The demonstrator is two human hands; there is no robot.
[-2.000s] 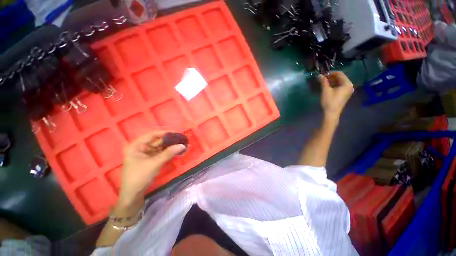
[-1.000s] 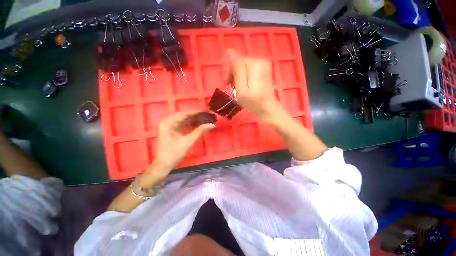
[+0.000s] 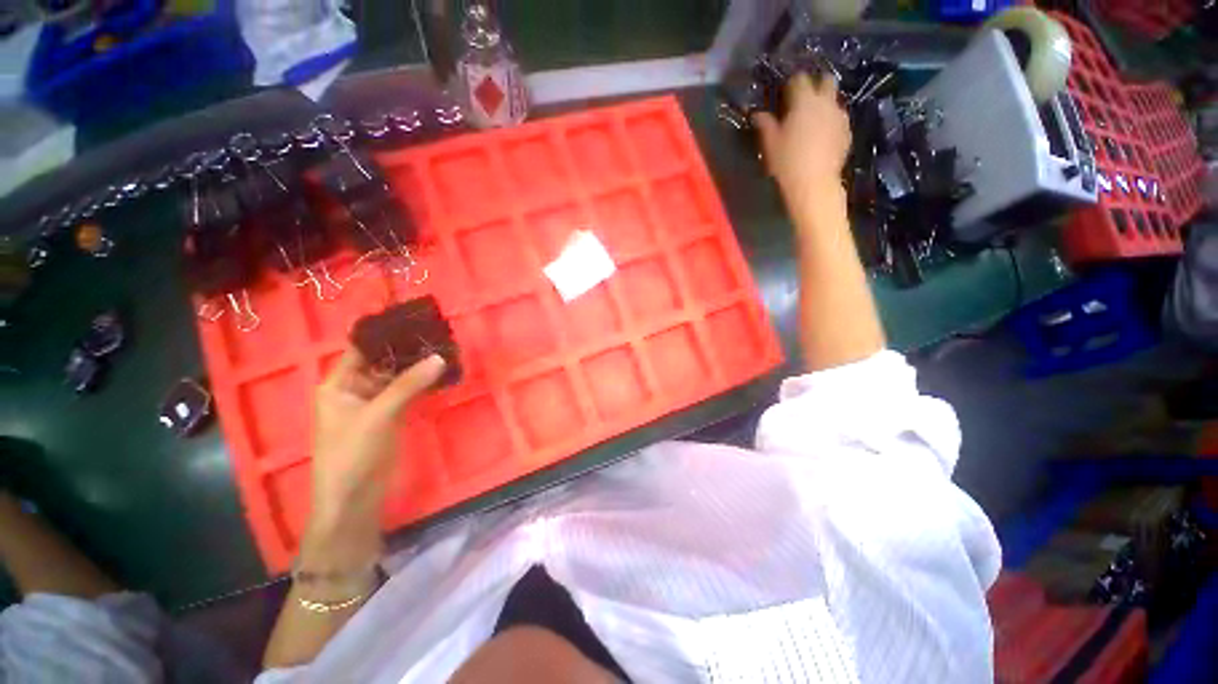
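Observation:
My left hand holds a dark piece over the lower left part of the red tray; it looks like a watch case with a black binder clip on it. My right hand is at the clip pile beyond the tray's right end; its fingertips are among the clips and I cannot tell if they grip one. A small white cloth lies on the tray. Clamped units with wire handles lie along the tray's far left.
A white-grey machine with a tape roll stands right of the clips. A bottle and a row of shiny links are behind the tray. Loose watch cases lie left. A neighbour's arm shows at lower left.
My right hand has brought a binder clip to the left hand's piece, then gone back to the clip pile. A black clip now shows at my left fingers. The white cloth is uncovered again.

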